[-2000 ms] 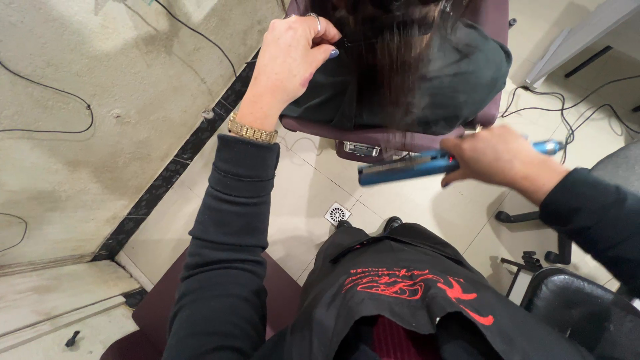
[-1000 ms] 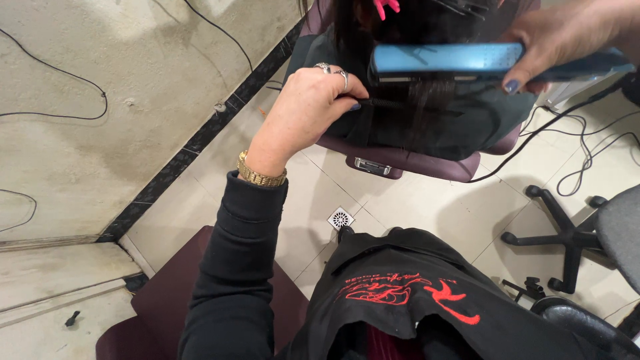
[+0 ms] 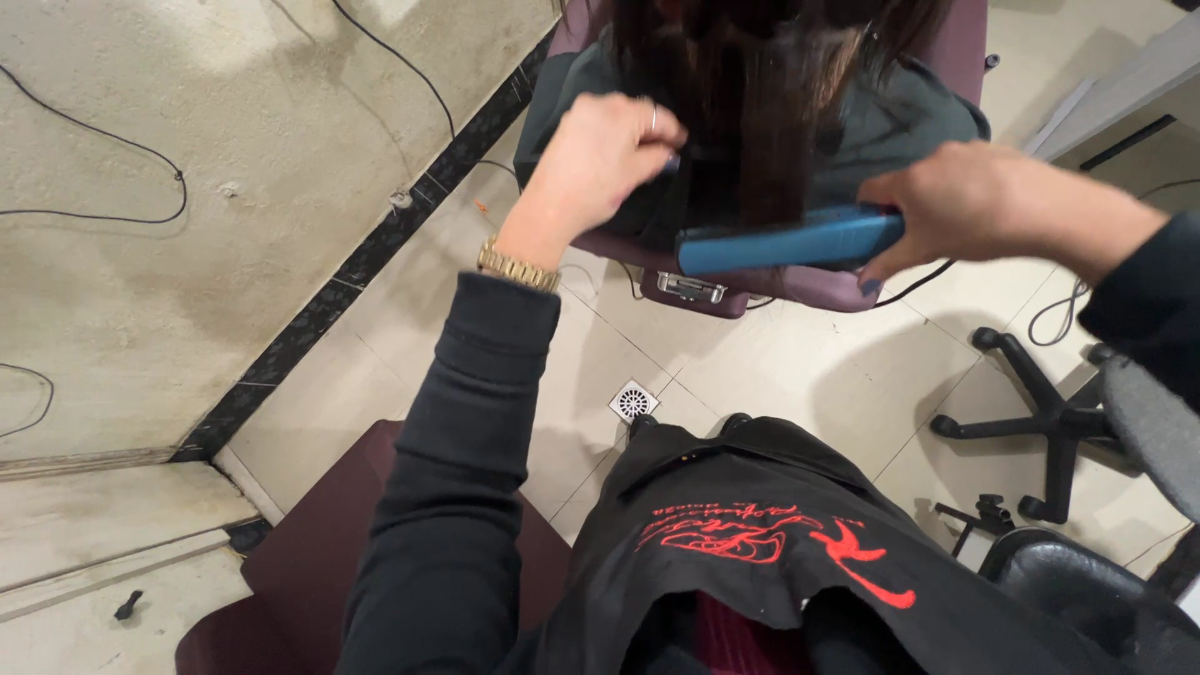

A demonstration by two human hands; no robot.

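Note:
My right hand [image 3: 975, 211] grips a blue flat iron [image 3: 787, 244], which lies across the lower part of a seated person's long dark hair [image 3: 769, 122]. Whether its plates are closed on the hair I cannot tell. My left hand [image 3: 609, 155], with a ring and a gold watch at the wrist, is at the left side of the hair, its fingers bent together. Blur hides whether a strand is between them. A dark cape [image 3: 900, 131] covers the person's shoulders and the chair back.
The purple salon chair [image 3: 825, 286] has a metal latch at its back. A wheeled chair base [image 3: 1055, 412] and a black seat [image 3: 1087, 581] stand at the right. A maroon seat [image 3: 319, 562] is at lower left, beside the wall. A cord [image 3: 923, 284] runs from near the iron.
The flat iron, higher over the hair one second ago, has come down to its lower part in my right hand. A pink thing seen at the top then is out of view.

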